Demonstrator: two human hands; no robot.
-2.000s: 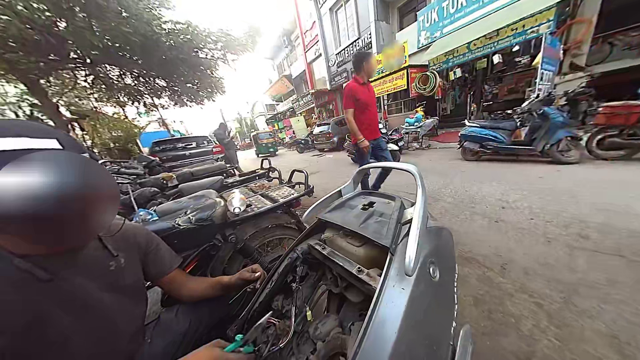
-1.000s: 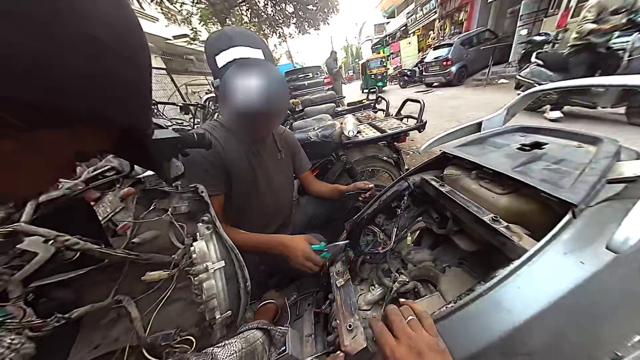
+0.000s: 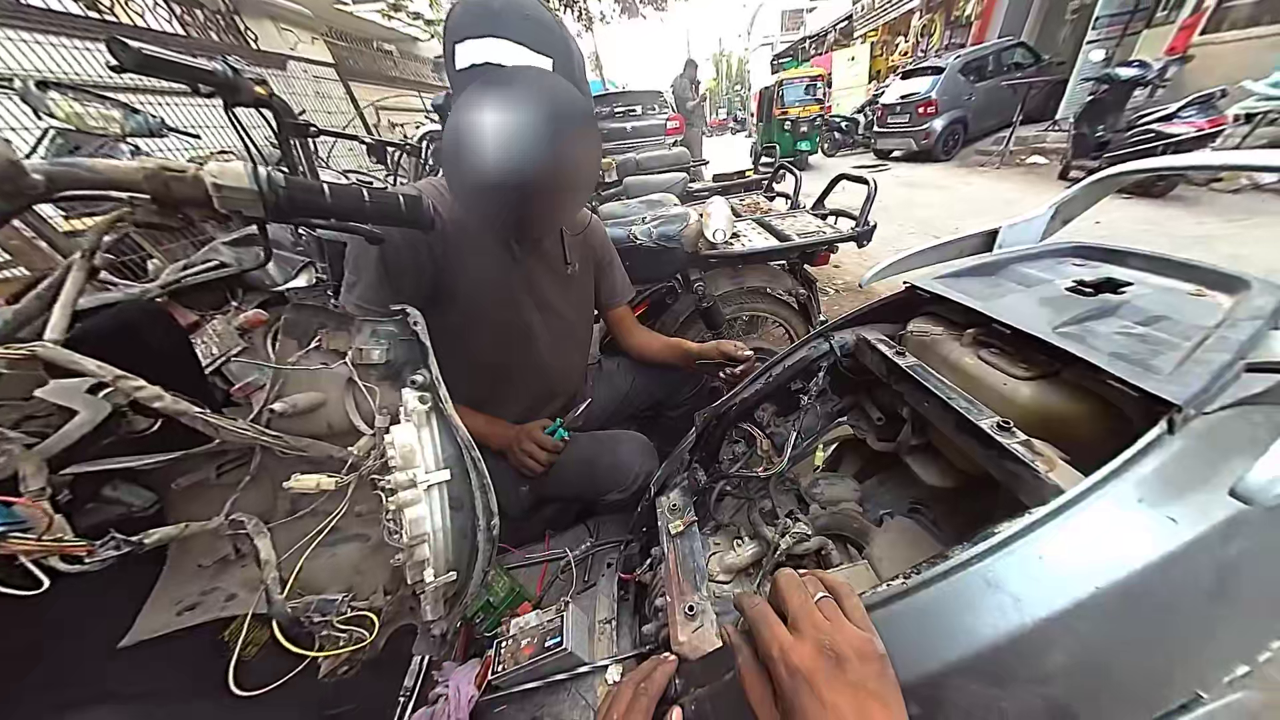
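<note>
My right hand (image 3: 815,640), with a ring on one finger, rests on the near edge of the scooter's open seat bay, its fingers spread and nothing in them. Just left of it, my left hand (image 3: 640,690) shows only in part at the bottom edge, by the lower end of a metal bracket (image 3: 688,575). Inside the bay are dusty engine parts and a wiring harness (image 3: 770,450). A boxed battery (image 3: 530,645) and a green circuit board (image 3: 498,598) lie on the scooter's floorboard, left of my hands.
Across the scooter sits a person (image 3: 500,280) holding green-handled pliers (image 3: 557,430). At left are handlebars (image 3: 320,200) and an instrument cluster (image 3: 420,500) with loose wires. The grey tail panel (image 3: 1130,560) and a plastic fuel tank (image 3: 990,370) lie right. Parked motorcycles (image 3: 740,240) stand behind.
The view has swung left and down over the scooter. The other person's hand with the pliers has drawn back from the seat bay. My left hand has come into view at the bottom.
</note>
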